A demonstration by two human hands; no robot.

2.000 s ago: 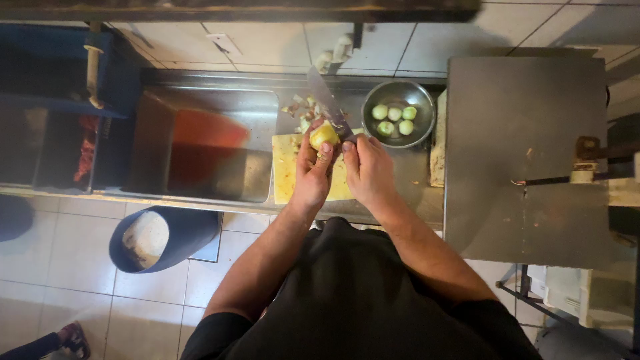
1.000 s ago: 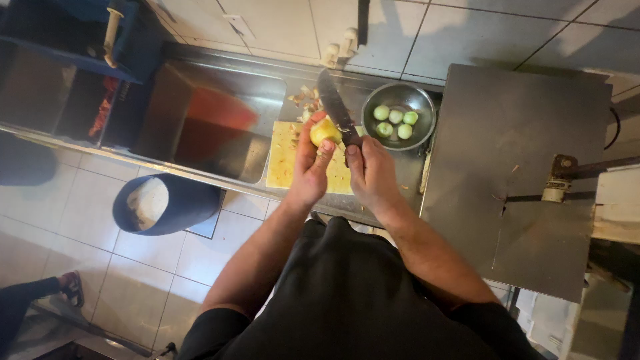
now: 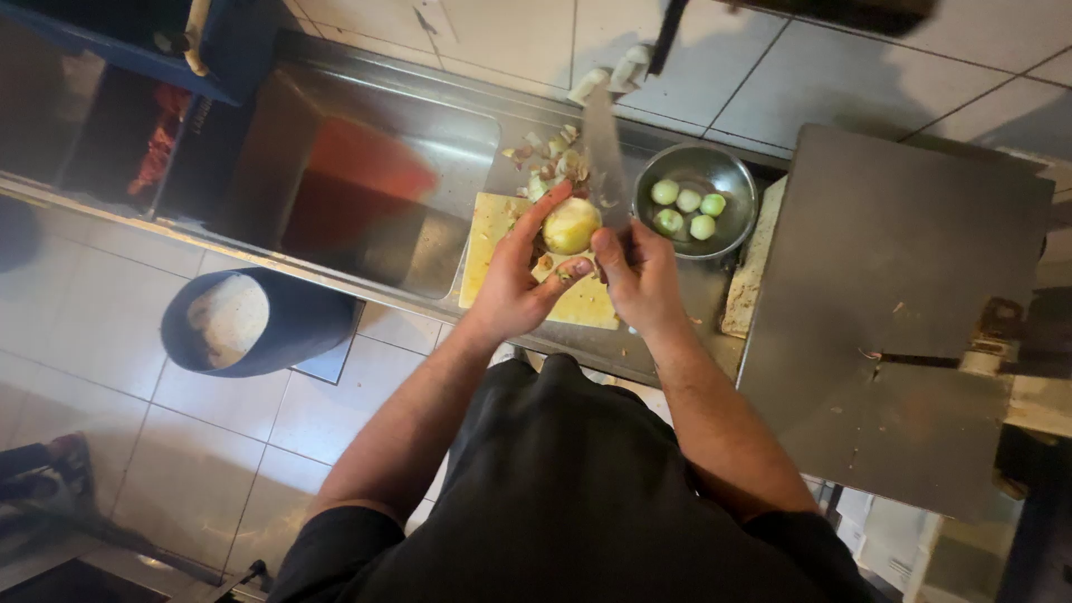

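My left hand (image 3: 521, 280) holds a pale yellow onion (image 3: 571, 226) above a yellow cutting board (image 3: 494, 234). In my right hand (image 3: 643, 280) is a large knife, its blurred blade (image 3: 605, 155) pointing away from me just right of the onion; the fist hides its handle. Onion skins and trimmings (image 3: 553, 159) lie on the steel counter behind the board, with small scraps on the board too. To the right of my hands, a round metal bowl (image 3: 695, 244) holds several peeled onions (image 3: 688, 200).
A steel sink (image 3: 435, 251) with reddish liquid lies left of the board. Dark containers, one with red matter (image 3: 155, 151), are farther left. A dark bin (image 3: 310, 322) stands on the tiled floor. At right is a flat metal surface (image 3: 888, 318). Another person's foot (image 3: 71, 469) shows at lower left.
The knife blade, which leaned to the left over the onion, now stands more upright beside it. The fingers of my left hand have spread around the onion.
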